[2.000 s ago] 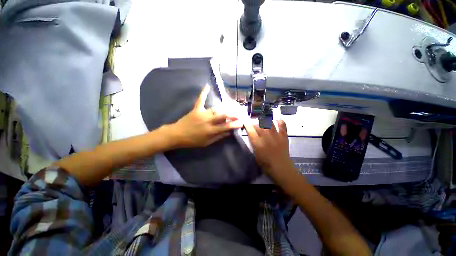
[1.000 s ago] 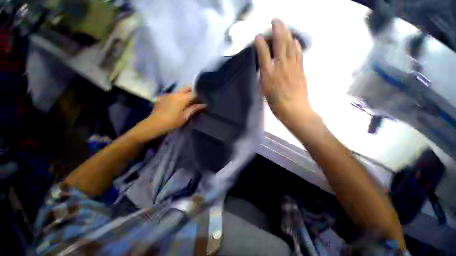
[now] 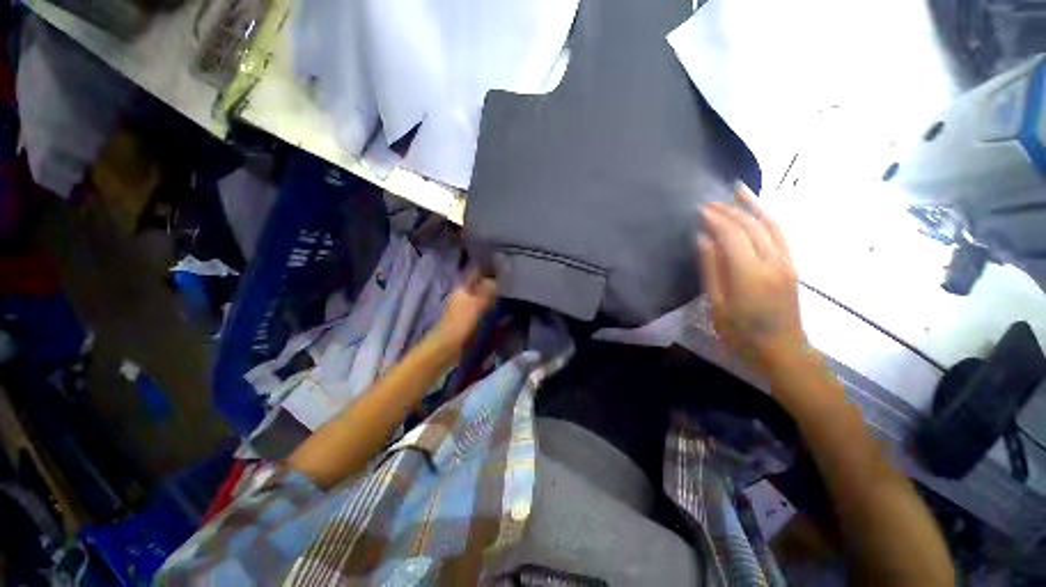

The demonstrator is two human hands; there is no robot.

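Note:
A dark grey fabric piece lies spread over the table's front edge, with a curved notch at its upper left and a slit-like seam with a flap near its lower edge. My left hand is at its lower left corner, with the fingertips blurred at the cloth. My right hand lies at its right edge, fingers slightly spread and blurred. Whether the right fingers hold the cloth cannot be told. Light grey fabric panels lie left of and behind the dark piece.
The sewing machine head is at the right, its presser foot beyond my right hand. A phone stands at the right front. A blue crate and heaped light cloth are below the table at left.
The view has swung left from the machine. The dark grey piece, earlier under the presser foot and then lifted and folded, now lies spread flat. My right hand has moved down to its right edge.

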